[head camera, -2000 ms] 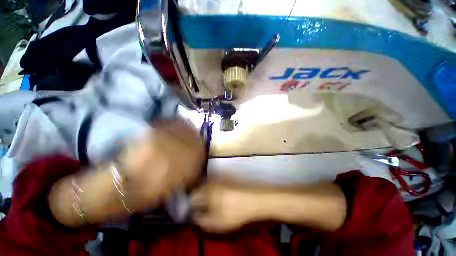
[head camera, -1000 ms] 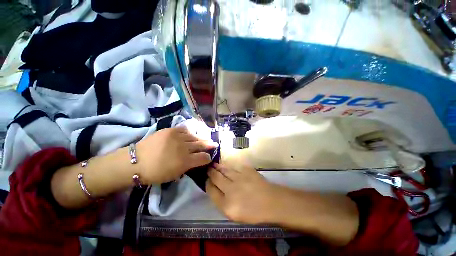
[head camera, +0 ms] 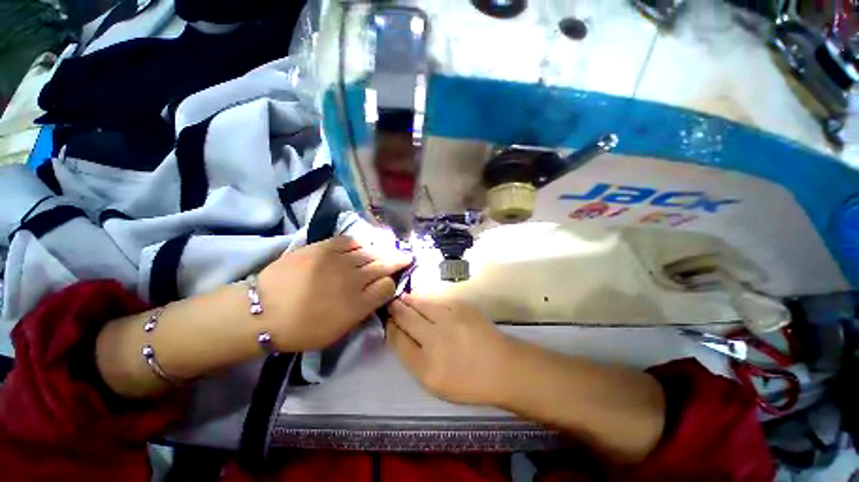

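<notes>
The white garment with black stripes lies heaped left of the needle and runs under my left forearm. A black strip hangs over the table's front edge. My left hand presses the fabric flat just left of the needle, fingertips near the glare. My right hand has its fingertips on the dark fabric edge just in front of the needle, close to my left fingers. The presser foot is mostly lost in bright light. The sewing machine is white with a blue stripe.
Red-handled scissors lie at the right of the machine bed. A ruler strip runs along the table's front edge. Black fabric is piled at the upper left. The knurled tension dial and lever project from the machine head.
The hands have come from a blurred position nearer the body up to the needle. Since one second ago, less dark fabric shows between them, and my right fingertips are slightly farther forward.
</notes>
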